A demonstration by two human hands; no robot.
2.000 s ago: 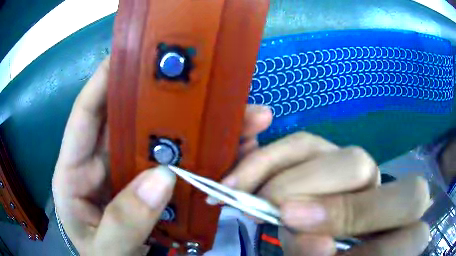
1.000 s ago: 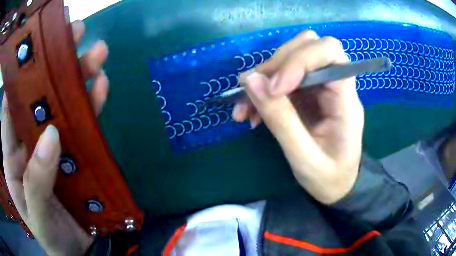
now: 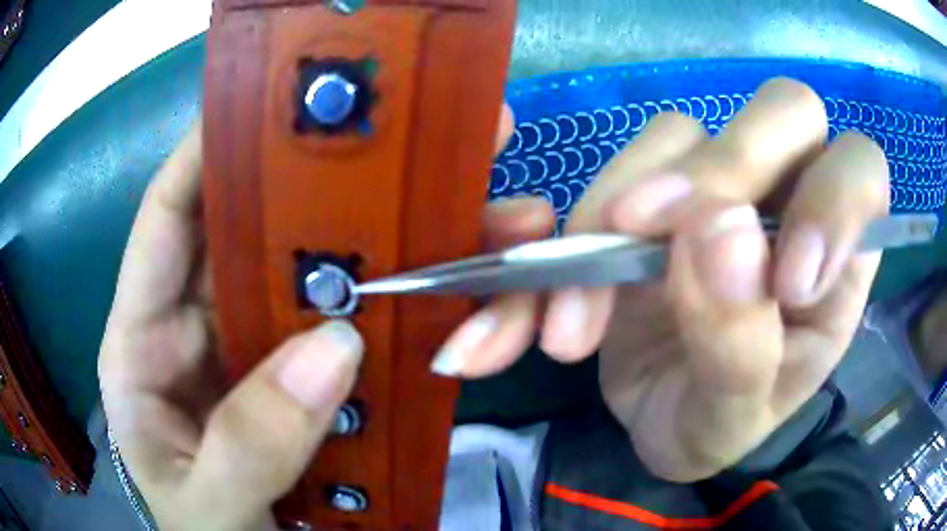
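My left hand (image 3: pixel 223 384) holds a reddish-brown housing (image 3: pixel 436 156) upright close to the camera, thumb on its face below a round silver post (image 3: pixel 327 285) in a black square cutout. My right hand (image 3: pixel 727 270) holds silver tweezers (image 3: pixel 582 261), and their tip touches the right edge of that post. A thin silver ring shows at the post's lower right rim; whether it is seated I cannot tell. Another post (image 3: pixel 331 99) is above, and two more are below, partly beside my thumb.
A blue sheet (image 3: pixel 623 88) with rows of silver C-shaped rings lies behind my right hand on the dark green bench mat (image 3: pixel 114 114). Another reddish-brown housing (image 3: pixel 36 394) lies at the left edge. A white band (image 3: pixel 93 62) runs along the far side.
The tweezers were at the blue sheet a second ago; my right hand has moved left to the housing. My left hand has brought the housing right, to the centre.
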